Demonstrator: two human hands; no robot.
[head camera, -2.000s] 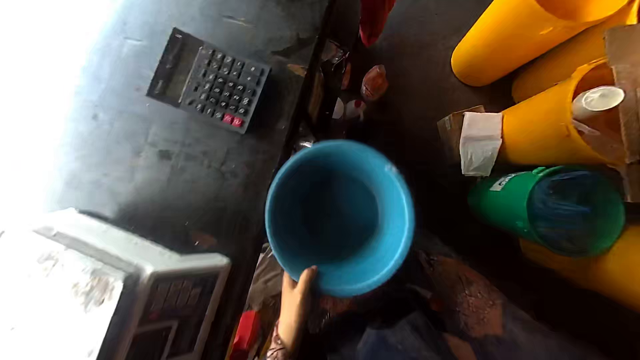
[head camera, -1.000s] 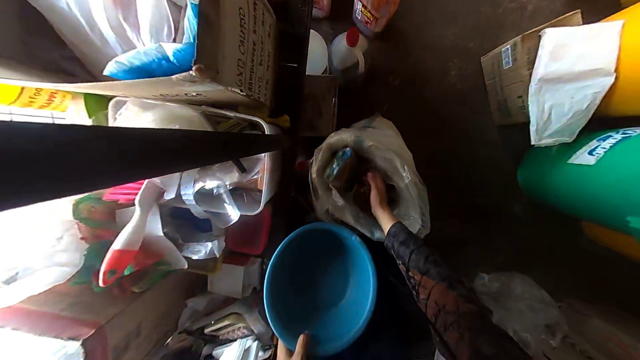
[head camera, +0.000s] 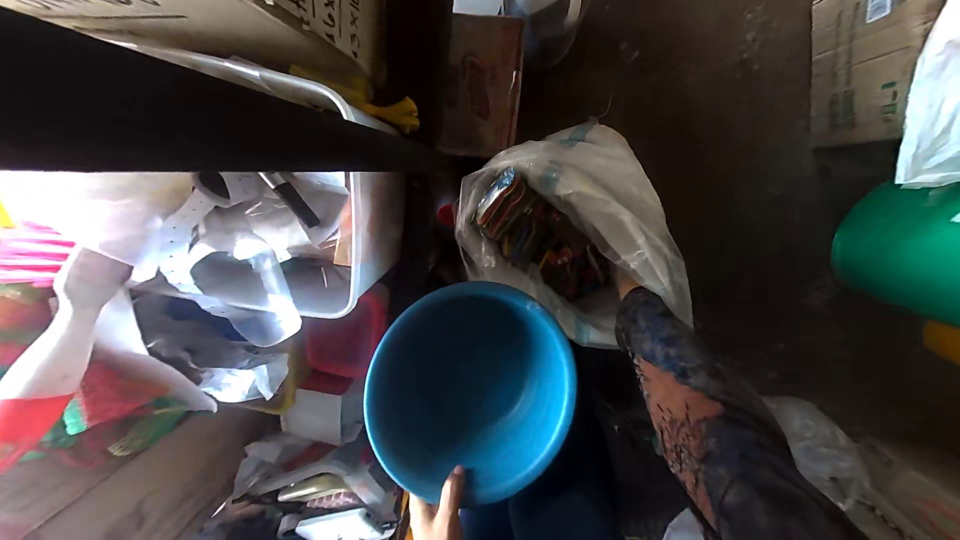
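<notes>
My left hand (head camera: 439, 510) grips the lower rim of a blue plastic bowl (head camera: 469, 397), its thumb over the inside edge; nothing shows inside the bowl. Just above and to the right of it stands a white translucent plastic sack (head camera: 600, 176) with its mouth open. Small packets in colourful wrappers (head camera: 562, 259) lie in the sack. My right hand (head camera: 625, 283) reaches in over the sack's right side; its fingers are hidden by the sack and shadow, so whether they hold a packet does not show. A dark patterned sleeve covers the right arm.
A clear plastic bin (head camera: 352, 247) of mixed items sits on the left, below a dark shelf edge (head camera: 225, 127). A cardboard box (head camera: 480, 82) is beyond the sack. At right are a green container (head camera: 900, 255) and a cardboard carton (head camera: 862, 75). Plastic bags lie lower right.
Two seconds ago the bowl was beside a counter with a calculator and a scale; the view has since moved down to the sack. My right hand has gone deeper into the sack.
</notes>
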